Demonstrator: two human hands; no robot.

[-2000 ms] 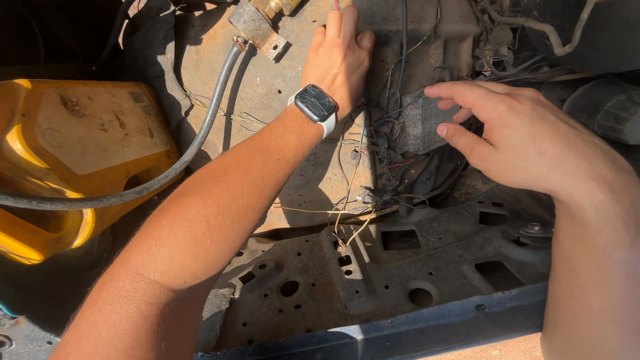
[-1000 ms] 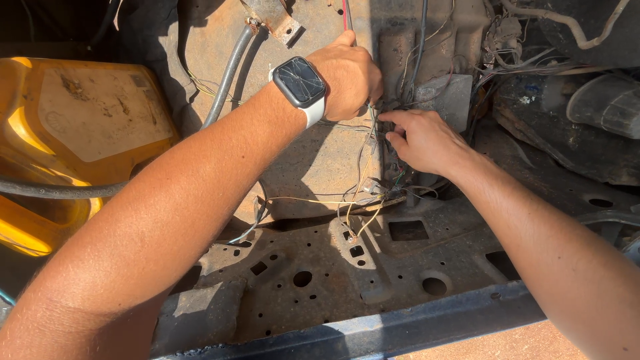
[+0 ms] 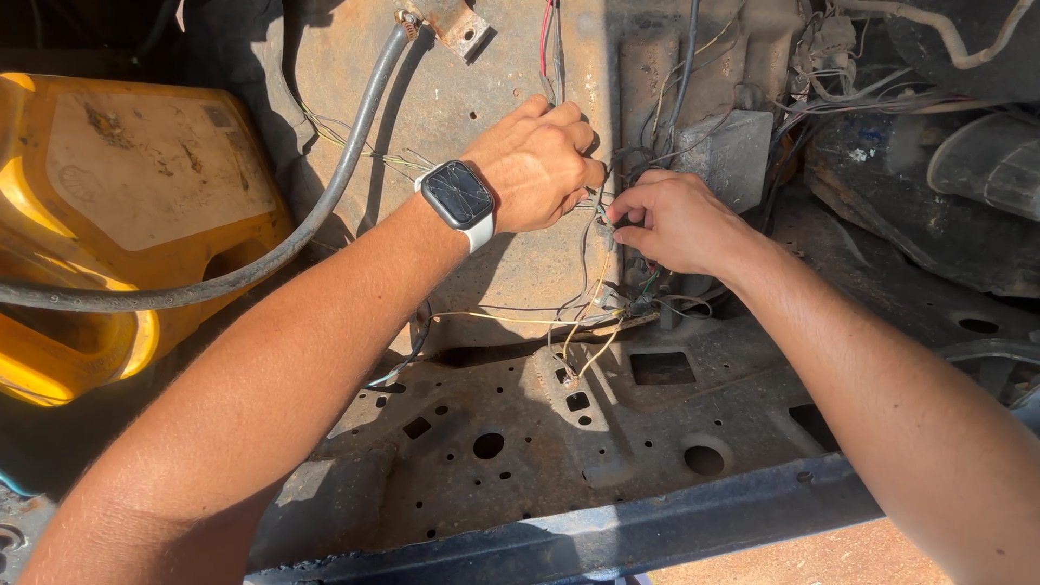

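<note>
My left hand [image 3: 540, 166], with a smartwatch [image 3: 457, 195] on its wrist, lies knuckles up at the upper middle, over a bundle of thin wires [image 3: 561, 61]. Its fingertips are partly hidden, and their exact hold cannot be told. Close on its right, my right hand [image 3: 674, 215] pinches thin dark wires [image 3: 605, 219] between thumb and forefinger. Below the hands, yellow wires [image 3: 597, 284] run down to a holed metal panel [image 3: 455, 487]. A grey metal box [image 3: 727, 154] sits behind my right hand, among loose wires.
A yellow plastic jug [image 3: 162, 162] stands at the left, crossed by a black rubber hose [image 3: 325, 203]. A metal bracket [image 3: 455, 28] juts in at the top. A blue-painted metal edge [image 3: 487, 536] runs along the bottom. More tangled wiring [image 3: 845, 101] and a pipe [image 3: 959, 49] are at the upper right.
My right hand has moved left and in from beside the grey box to the wires near my left hand. My left hand has come down from the top of the view.
</note>
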